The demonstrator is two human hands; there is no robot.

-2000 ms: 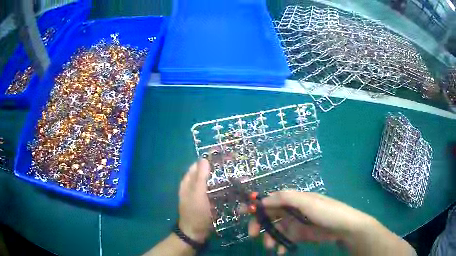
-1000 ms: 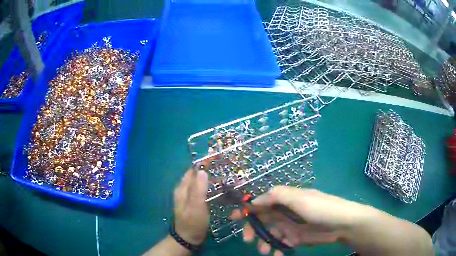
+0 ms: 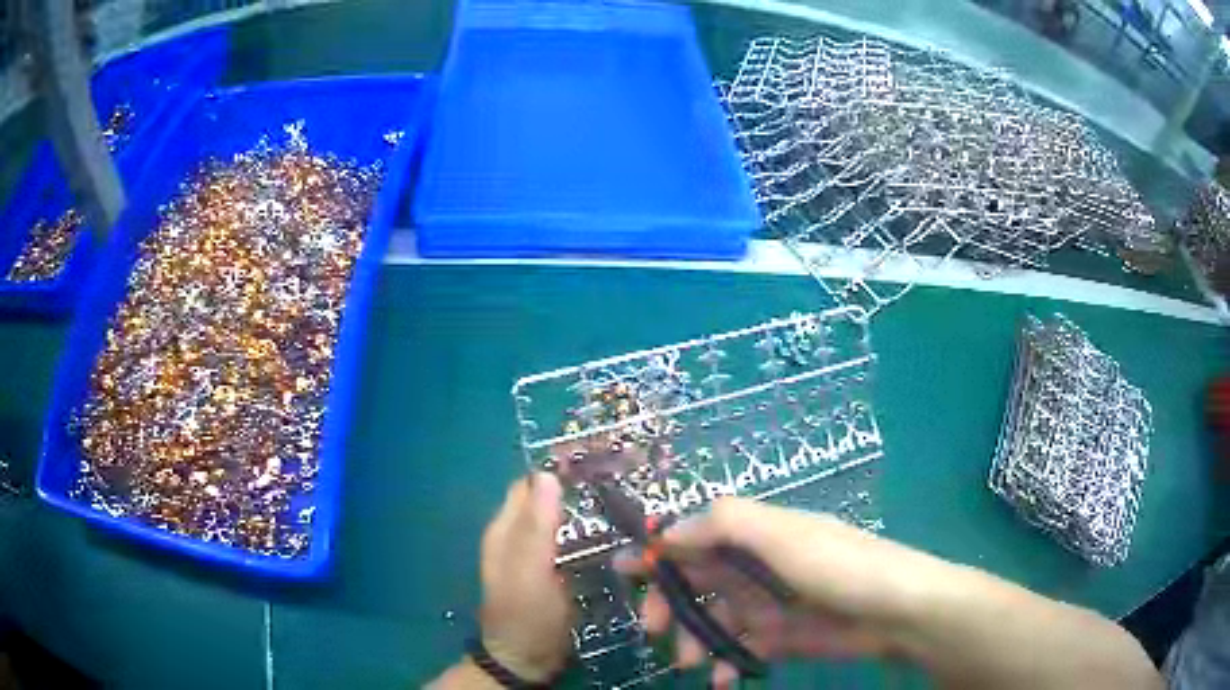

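A silvery sprue frame (image 3: 796, 458) with rows of small parts lies on the green bench in front of me. My left hand (image 3: 523, 566) holds its left edge, thumb up near the bars. My right hand (image 3: 735, 573) grips black nippers with orange-red near the pivot (image 3: 695, 613). The nippers' dark jaws are over the frame's left part, slightly blurred; whether they are closed on a part I cannot tell. Small loose gold and silver parts (image 3: 623, 402) lie in a cluster at the frame's upper left.
A blue bin of mixed gold and silver parts (image 3: 223, 337) stands at left, another blue bin (image 3: 47, 175) behind it. A flat blue tray (image 3: 573, 135) is at back centre. Tangled runners (image 3: 944, 155) lie at back right. A stack of frames (image 3: 1075, 438) is at right.
The view has shifted slightly. The nippers have moved up and left over the frame, between its bars. The frame has tilted and turned a little. My left hand stays at its left edge.
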